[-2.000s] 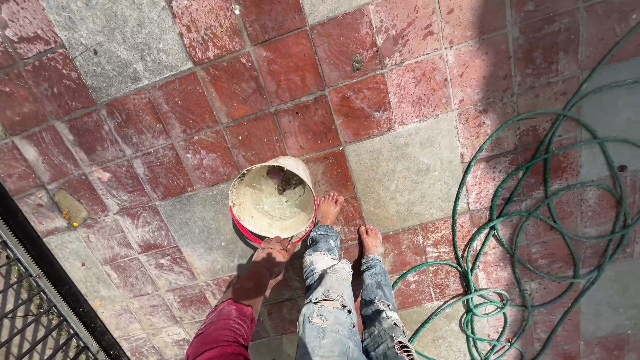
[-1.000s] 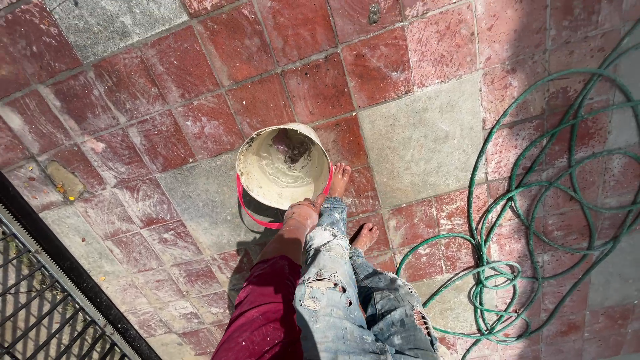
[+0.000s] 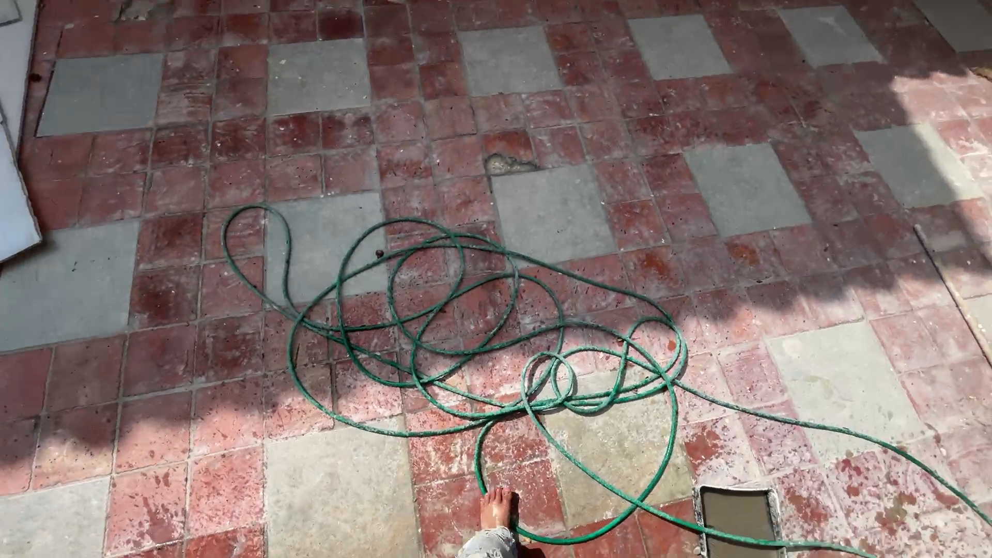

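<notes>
Neither of my hands shows in the head view now. A green garden hose lies in tangled loops across the red and grey floor tiles. My bare foot, below a frayed denim trouser leg, stands at the bottom edge, touching or right beside a loop of the hose. The hose's tail passes over a rectangular container of murky grey-brown liquid at the lower right, then runs off to the right. The bucket is out of view.
Pale flat panels lie or lean at the left edge. A thin rod or strip lies on the tiles at the right. One tile has a broken hollow. Shade covers the upper floor, and sunlight falls on the lower part.
The view has swung away from the bucket and the metal grille to the hose. One hand was at the bucket's rim or handle before; hand and bucket have left the view.
</notes>
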